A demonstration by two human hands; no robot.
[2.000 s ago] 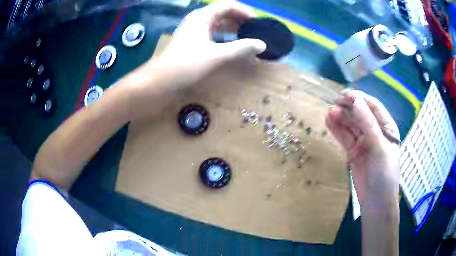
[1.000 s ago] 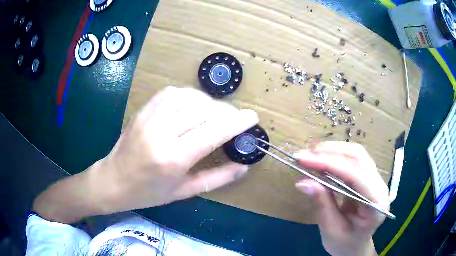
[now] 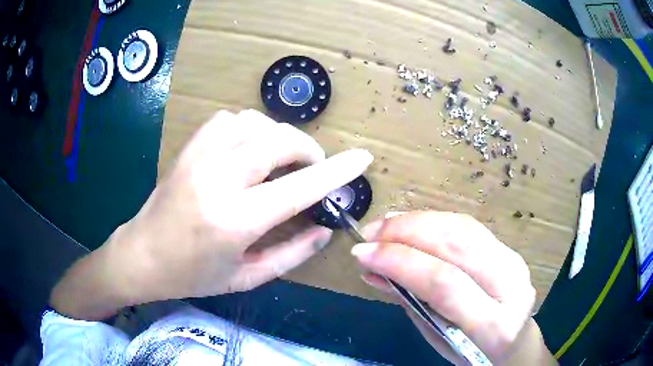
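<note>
My left hand (image 3: 236, 207) holds a black speaker driver (image 3: 356, 196) against the cardboard sheet (image 3: 236, 43), with thumb and fingers around its left side. My right hand (image 3: 458, 275) grips metal tweezers (image 3: 419, 304). The tweezers' tips touch the driver's silver-grey centre. The two prongs lie close together. A second black driver (image 3: 296, 89) with a ring of small holes lies on the cardboard above my left hand. Part of the held driver is hidden by my left fingers.
Black and white scraps (image 3: 476, 129) lie on the cardboard. A cotton swab (image 3: 594, 86) and a flat white knife or scraper (image 3: 583, 229) lie at its right edge. White-ringed drivers (image 3: 137, 56) are upper left. A white bottle (image 3: 608, 18) is upper right, a slotted white panel (image 3: 644, 214) far right.
Two seconds ago my left hand held a plain black disc near the back; now it holds the driver. Since one second ago, the tweezers' prongs have closed together and stand steeper on the driver's centre.
</note>
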